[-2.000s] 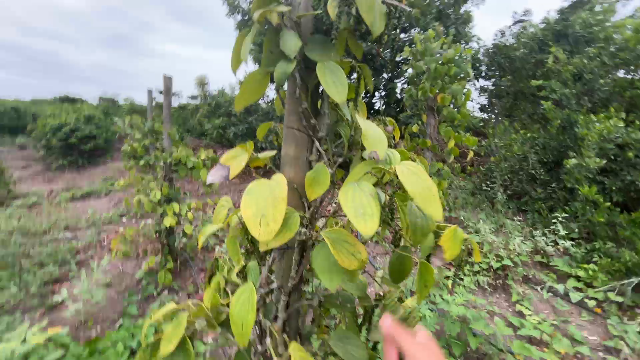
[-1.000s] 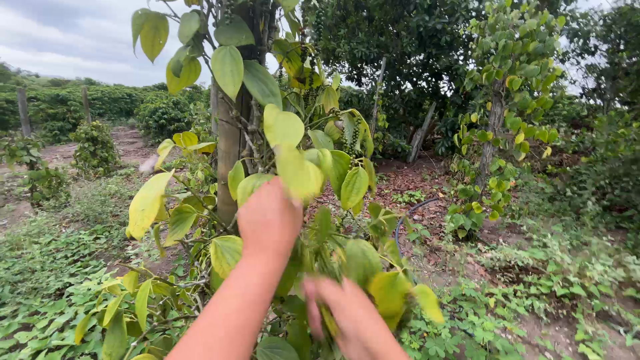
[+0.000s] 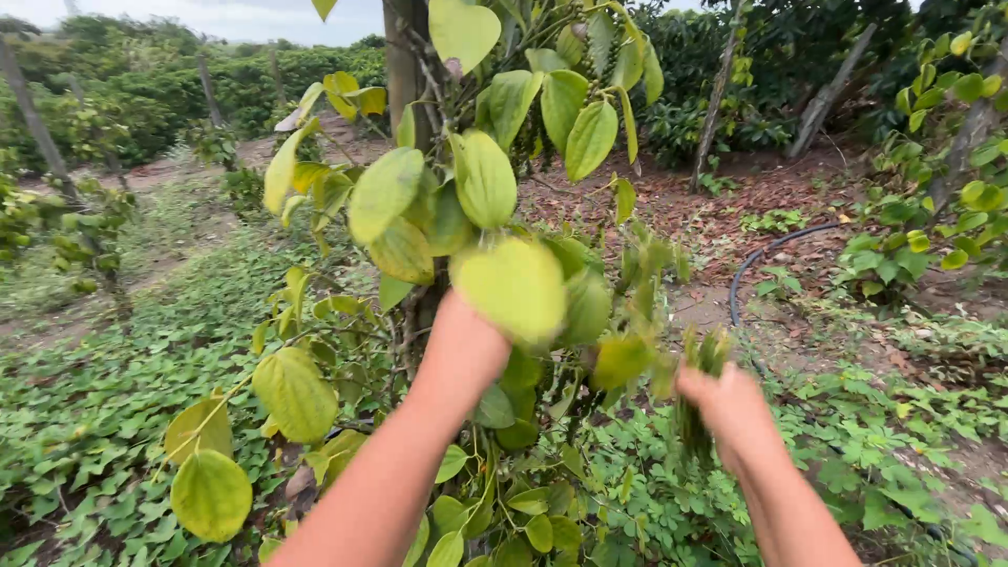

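Observation:
A leafy pepper vine (image 3: 480,177) with yellow-green leaves climbs a wooden post (image 3: 404,75) in front of me. My left hand (image 3: 476,335) reaches into the foliage, its fingers hidden behind a blurred yellow leaf (image 3: 512,290); whether it grips anything does not show. To the right of the vine, my right hand (image 3: 720,398) is closed around a bunch of thin green pepper spikes (image 3: 697,425), which hang below and stick up above the fist. More green spikes (image 3: 531,118) hang among the upper leaves.
A black hose (image 3: 736,283) curves over the ground at the right. Leaning wooden posts (image 3: 833,90) and another vine (image 3: 972,157) stand beyond it. Low green ground cover (image 3: 150,378) spreads at the left, with dry leaves (image 3: 669,205) behind the vine.
My left hand, not in view two seconds ago, has gone from in front of the leaves into the foliage. My right hand has moved out to the right of the vine. The view has tilted down.

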